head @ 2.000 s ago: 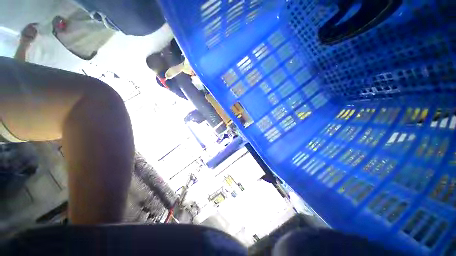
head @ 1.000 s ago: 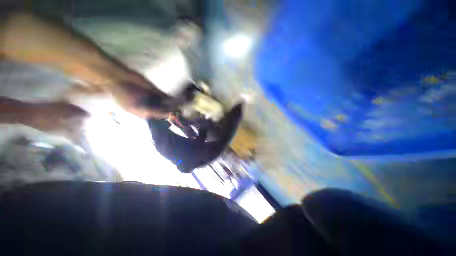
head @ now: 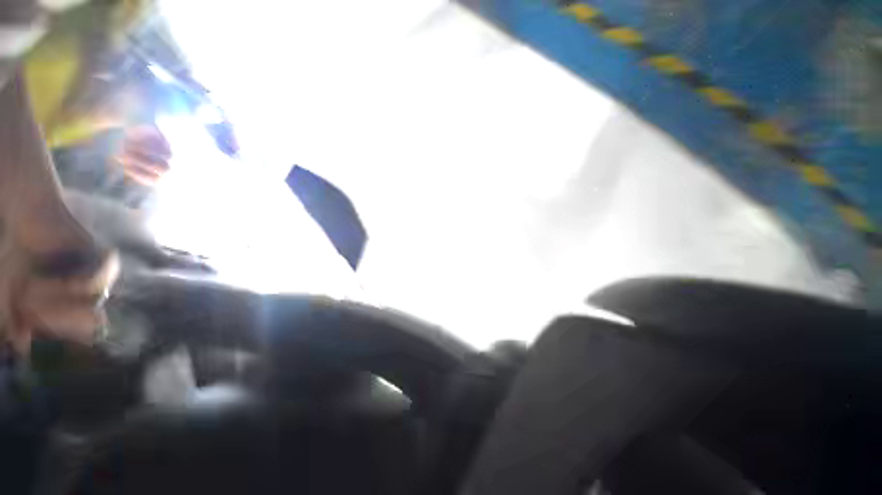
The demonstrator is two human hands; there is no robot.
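The view is tilted and badly blurred. A hand (head: 63,295) shows at the left edge with its fingers curled; dark material lies against it, and whether it grips this is unclear. Part of a second hand (head: 145,155) shows higher up, washed out by glare. I cannot tell which is my left and which my right. A small dark blue piece (head: 331,215) with a curved edge lies on a glaring white surface (head: 580,184), to the right of both hands. No hand touches this piece.
A blue floor-like surface (head: 619,82) with a yellow-and-black striped strip (head: 720,97) crosses the upper right. Dark, cloth-like shapes (head: 677,387) fill the bottom. A yellow patch (head: 53,87) shows at the upper left.
The view has swung away from the blue crate, which is out of the picture. The hands now show nearer the left edge, and the large dark curved piece near them is no longer seen there.
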